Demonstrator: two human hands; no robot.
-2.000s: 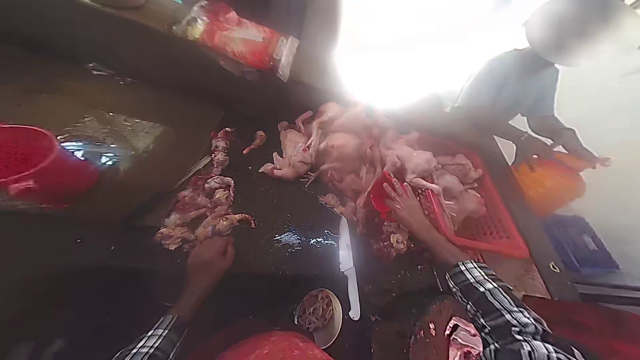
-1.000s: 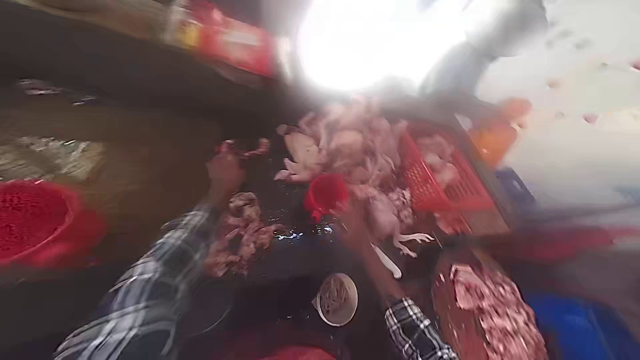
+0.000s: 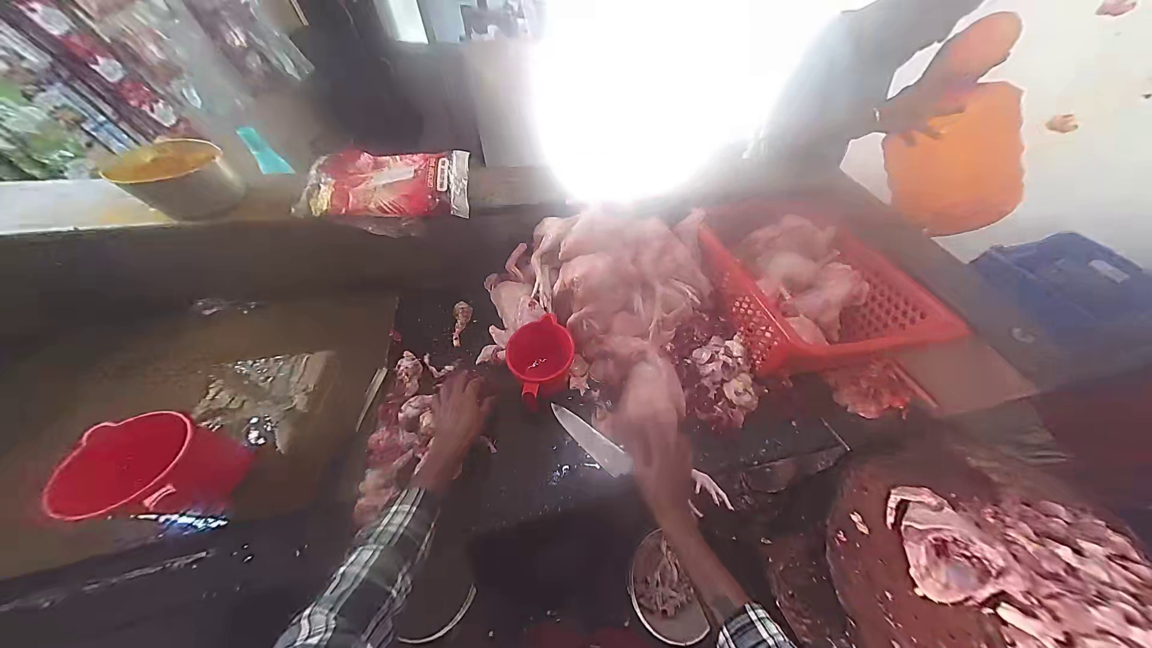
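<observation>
My left hand (image 3: 457, 416) rests on a row of chicken offal (image 3: 396, 441) at the left of the dark work surface; whether its fingers hold a piece cannot be told. Blurred, my right hand (image 3: 659, 454) is at the near end of a plucked chicken (image 3: 650, 391), over the knife; its grip is unclear. The knife blade (image 3: 589, 439) points up-left, its handle hidden. Between and beyond my hands stands a red plastic mug (image 3: 540, 351), beside the heap of plucked chickens (image 3: 621, 261). A chicken foot (image 3: 711, 488) sticks out right of my right hand.
A red perforated crate (image 3: 868, 346) holds chickens at right. Cut meat (image 3: 1053, 558) lies on a round block (image 3: 864, 540). A bowl (image 3: 666, 589) sits near my right forearm. Left are a red bucket (image 3: 148, 468) and a metal pot (image 3: 175, 180). Another person (image 3: 864, 81) holds an orange container (image 3: 958, 171).
One second ago my right hand was at the red mug; now the mug stands released and that hand is over the knife. My left hand has moved nearer along the offal. The view has shifted.
</observation>
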